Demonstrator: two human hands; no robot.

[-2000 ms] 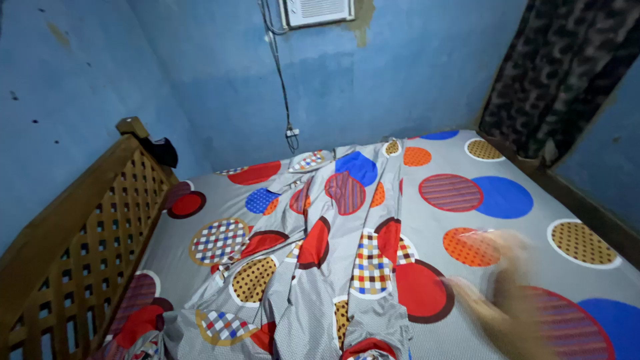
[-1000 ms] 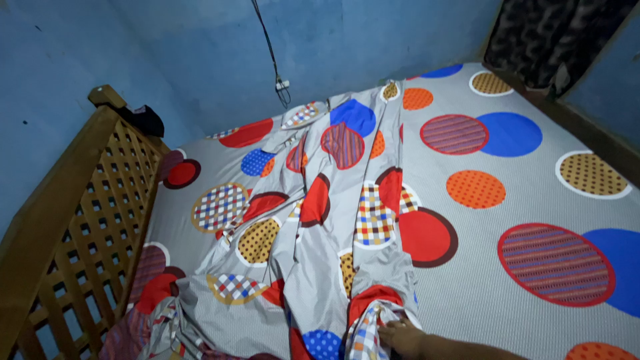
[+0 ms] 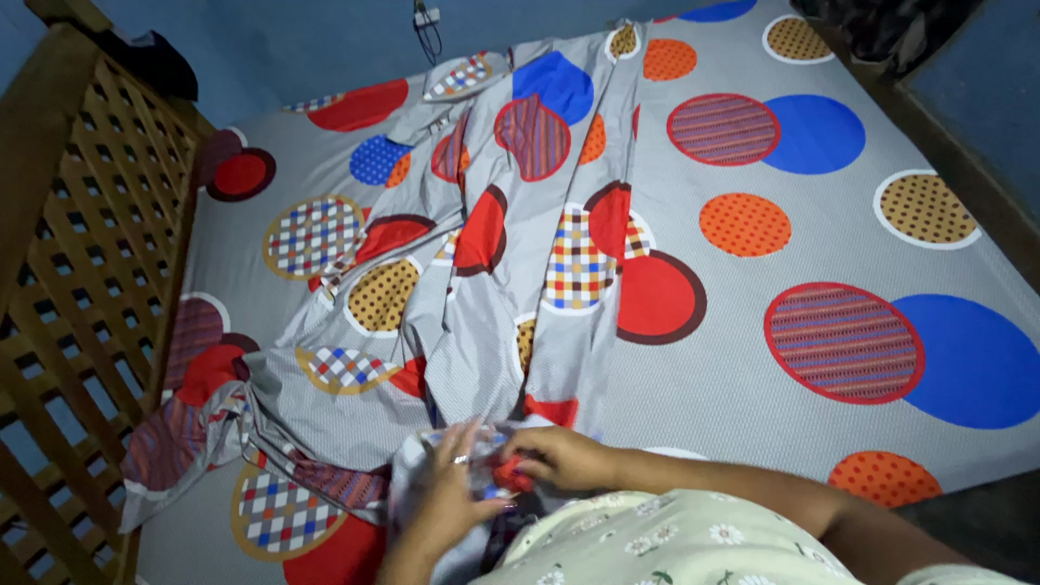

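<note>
A grey sheet with coloured circles (image 3: 487,325) lies gathered in long folds on a bed, over a fitted sheet of the same print (image 3: 666,390). At the near edge my right hand (image 3: 561,459) has its fingers closed on a bunched red part of the gathered sheet. My left hand (image 3: 455,487), slightly blurred, lies just left of it, against the same cloth with fingers spread; whether it grips the cloth I cannot tell. Loose folds of the sheet trail left to the headboard side.
A wooden lattice bed panel (image 3: 97,244) stands along the left, with a dark item (image 3: 158,65) hung on its far post. A cable with a white plug or socket (image 3: 426,16) hangs at the blue wall. A dark patterned curtain (image 3: 886,28) hangs at the far right corner.
My right hand has gone from above the right side of the bed to the gathered cloth at the near edge. My left hand has come into view beside it. The view has tilted down.
</note>
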